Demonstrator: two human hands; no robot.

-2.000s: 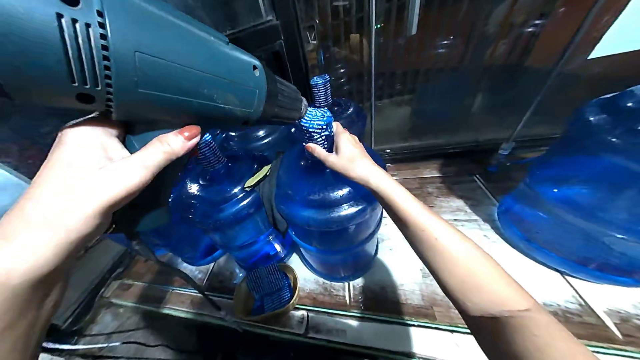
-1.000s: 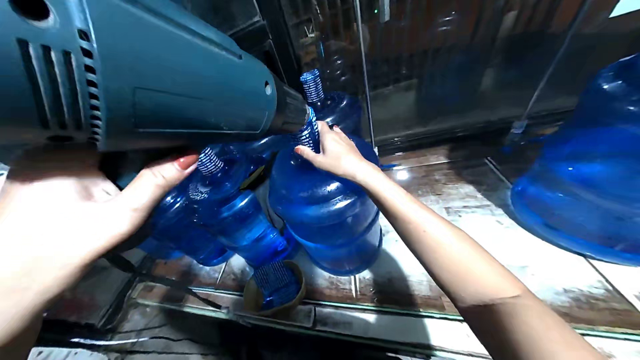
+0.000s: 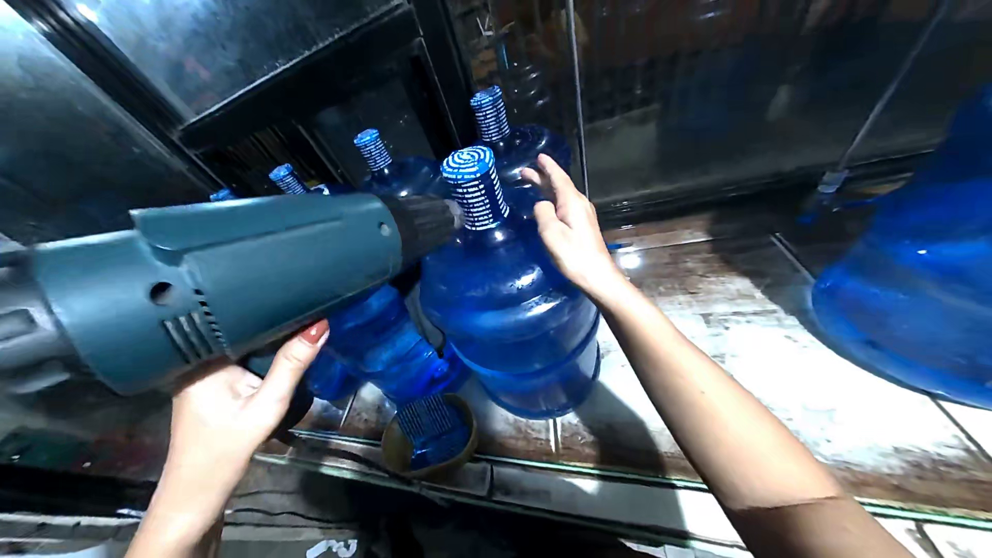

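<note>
My left hand [image 3: 240,395] grips the handle of a teal heat gun [image 3: 287,260]. The gun's nozzle points right, at the neck of the nearest blue water jug [image 3: 515,310]. A printed blue shrink seal [image 3: 477,186] covers that jug's cap and neck, fitting closely. My right hand [image 3: 570,225] stands just right of the neck with its fingers apart, and nothing is held in it. The heat gun hides part of the jugs behind it.
Several sealed blue jugs [image 3: 399,174] stand behind and to the left. A bowl [image 3: 391,457] of loose seals [image 3: 434,426] sits by the ledge's front edge. A large blue jug [image 3: 914,294] is at right, glass panels [image 3: 713,101] behind. A dark cord [image 3: 349,457] runs along the front.
My right hand has let go of the seal on the near jug's neck and opened beside it. The heat gun has tilted and now points at the neck from the left, lower than before.
</note>
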